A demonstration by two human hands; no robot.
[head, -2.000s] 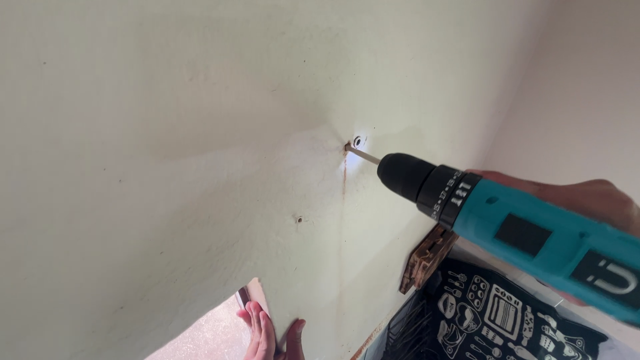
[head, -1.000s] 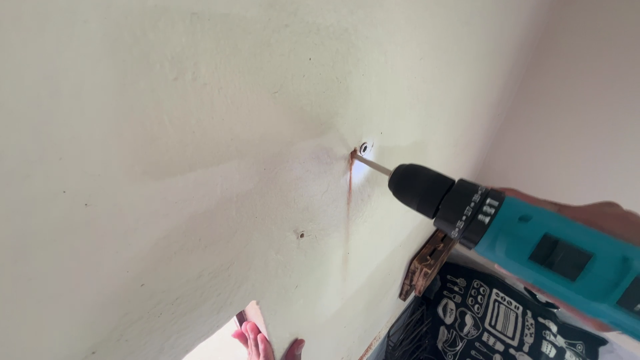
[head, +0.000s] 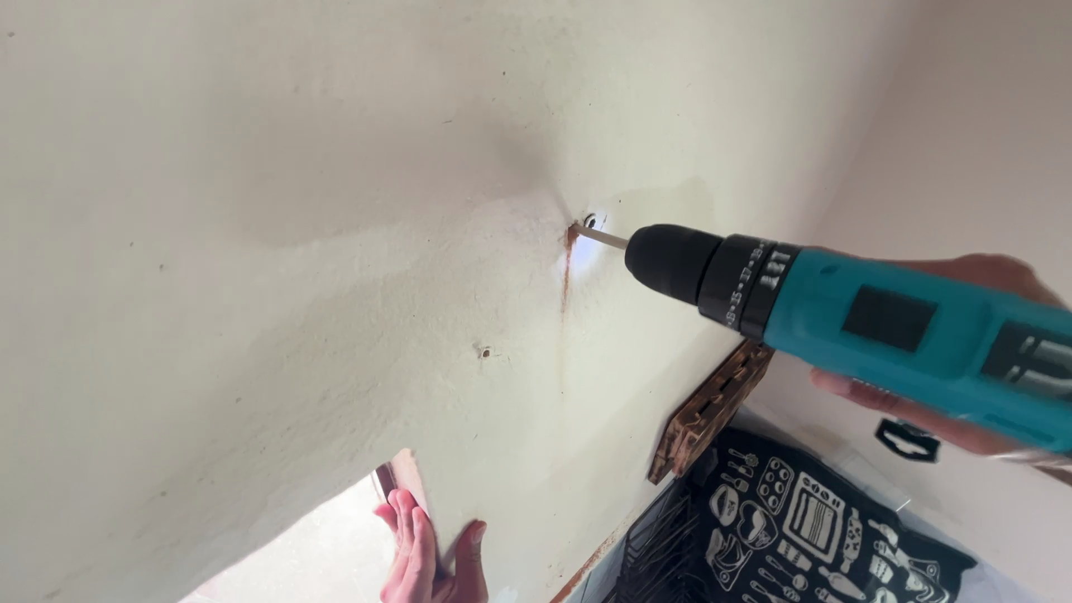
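My right hand (head: 946,419) is shut around a teal and black cordless drill (head: 888,327), partly hidden behind its body. The thin drill bit (head: 601,237) enters the pale painted wall (head: 377,276), and reddish-brown dust (head: 567,276) streaks down below its tip. Just beside the bit, at its upper right, is a hole with a lit rim (head: 591,221). A smaller hole (head: 486,353) lies lower left. At the bottom, my left hand (head: 431,553) rests with spread thumb and fingers against the wall beside the edge of an opening; it holds no visible tool.
A scorched-looking wooden piece (head: 708,414) is against the wall at lower right. Below it are a black cloth with white kitchen-utensil prints (head: 804,519) and a dark wire-like object (head: 657,544). A bright opening (head: 310,544) lies at lower left, and another wall (head: 963,151) meets at right.
The reddish-brown streak under the bit is plainer than two seconds ago. The drill stays at the same spot on the wall, and my left hand remains by the opening's edge.
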